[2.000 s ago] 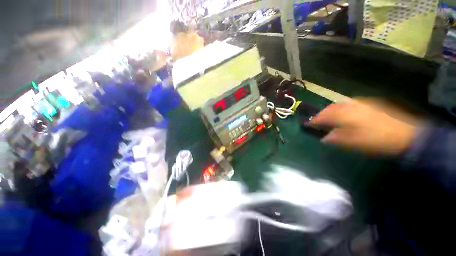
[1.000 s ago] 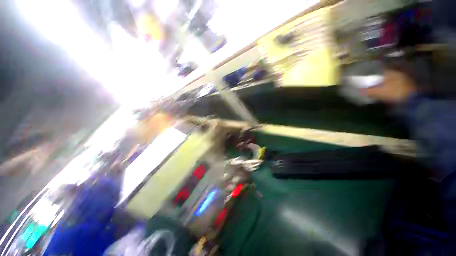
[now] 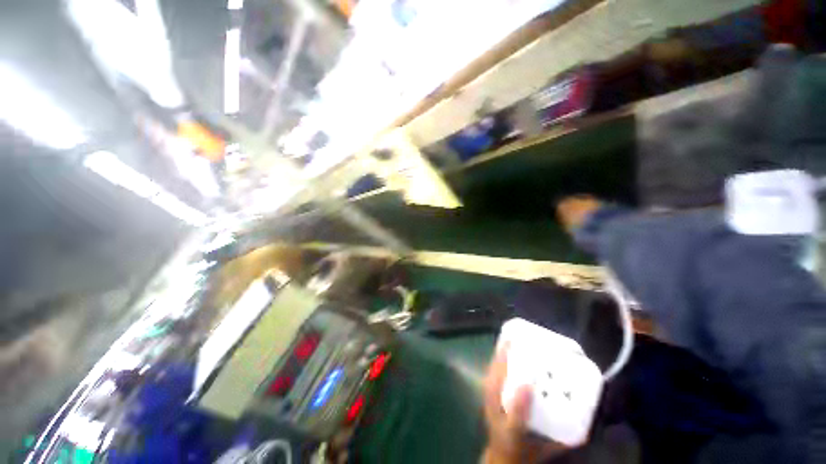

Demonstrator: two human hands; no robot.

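My left hand (image 3: 507, 412) comes up from the bottom edge and grips a white socket cube (image 3: 551, 381) by its left side. Socket holes show on the cube's face. A white cord (image 3: 625, 313) curves up from the cube's right side toward my right sleeve. My right hand (image 3: 577, 211) is stretched forward at the end of a dark blue-grey sleeve. It is small, blurred and partly hidden, so its fingers and anything in it cannot be made out.
Lit instruments (image 3: 317, 372) with red digits and a blue screen stand lower left. A black power strip (image 3: 466, 313) lies on the green bench behind the cube. A yellow sheet (image 3: 421, 177) hangs from the shelf. Another white cube (image 3: 772, 201) is at far right beside the sleeve.
The view has swung right and tilted. My left hand with the cube has come into view. My right arm reaches farther forward; the blurred whitish thing by my right hand no longer shows there.
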